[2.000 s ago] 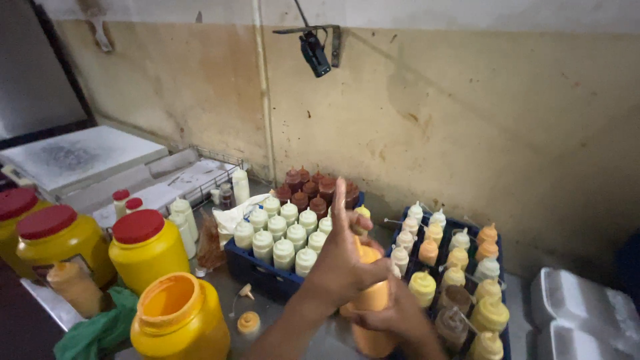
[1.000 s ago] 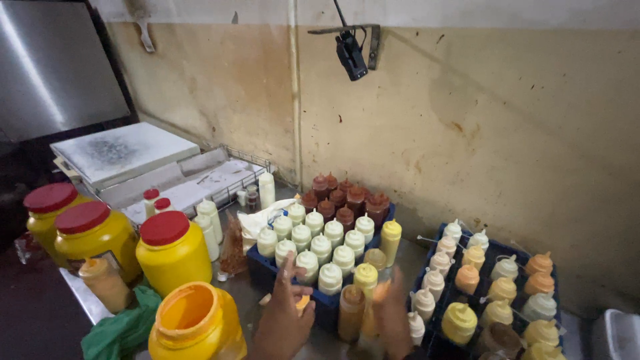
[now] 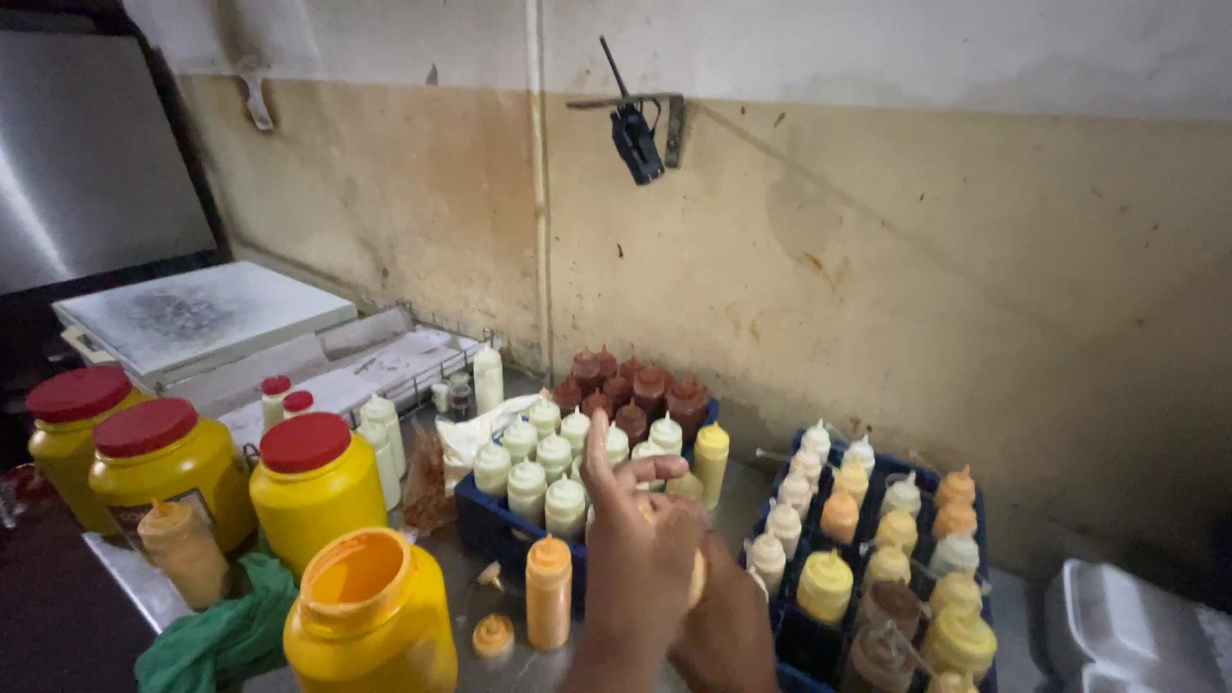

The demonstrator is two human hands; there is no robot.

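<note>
Both my hands meet low in the middle of the view, in front of the blue crate. My left hand [image 3: 640,525] has its index finger raised and lies over the top of an orange sauce bottle [image 3: 697,579]. Wrapped around that bottle, my right hand [image 3: 727,611] covers most of it. An orange squeeze bottle [image 3: 549,592] with its nozzle cap on stands just left of my hands. Beside it are a loose orange cap [image 3: 494,637] and a small nozzle piece [image 3: 491,576]. At lower left is an open yellow jar [image 3: 371,626] with orange sauce on its rim.
A blue crate [image 3: 505,520] holds pale and dark red bottles; a yellow bottle [image 3: 711,465] stands beside it. Another blue crate [image 3: 808,635] holds mixed sauce bottles. Red-lidded yellow jars [image 3: 318,491] and a green cloth [image 3: 226,626] are left, foam boxes [image 3: 1136,616] right.
One second ago my hands were apart near the bottles; now they are together on an orange bottle. The capped orange bottle now stands left of them.
</note>
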